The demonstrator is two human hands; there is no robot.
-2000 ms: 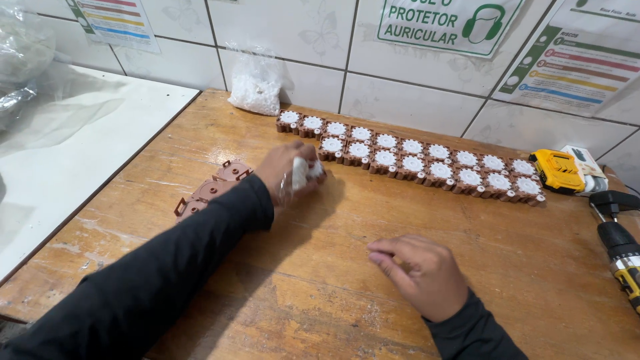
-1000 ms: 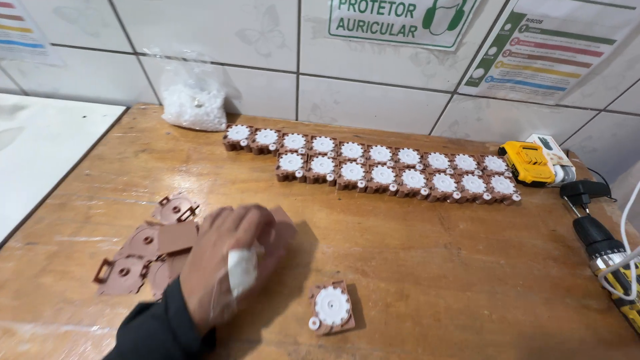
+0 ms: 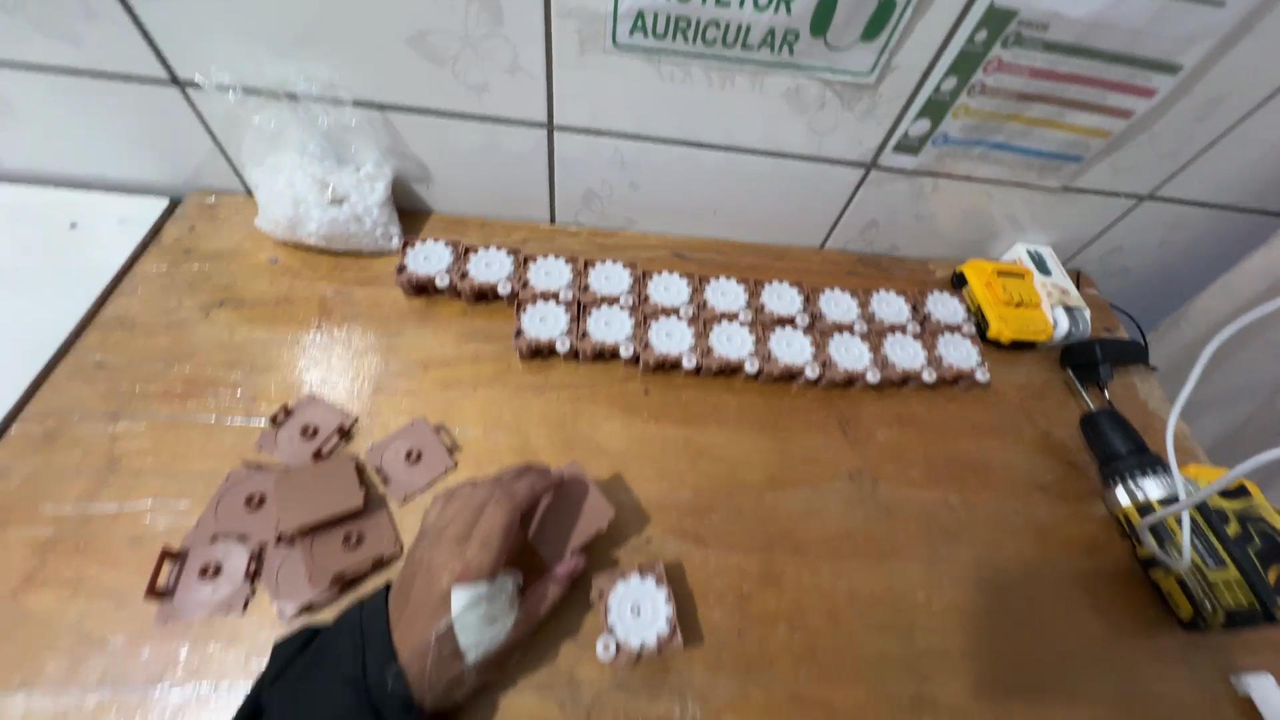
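Observation:
My left hand [image 3: 485, 580], in a dark sleeve and with a white patch on its back, grips a flat brown plastic plate [image 3: 570, 515] just above the wooden table. Right of it lies one brown plastic housing with a white gear [image 3: 638, 610] and a small white pinion. Left of the hand is a loose pile of brown plastic plates [image 3: 350, 540], some with side loops, and a separate plate [image 3: 412, 457] lies behind them. Along the wall stand two rows of brown housings with white gears [image 3: 730, 340]. My right hand is out of the frame.
A clear bag of small white parts [image 3: 325, 190] leans on the tiled wall at back left. At right are a yellow battery pack [image 3: 1005, 300], a small white box [image 3: 1045, 275], a yellow and black cordless drill [image 3: 1170, 530] and a white cable [image 3: 1195, 400].
My right hand, in view two seconds ago, has left the frame. The single geared housing shows on the table since one second ago. My left hand has moved from near the rows to the plates.

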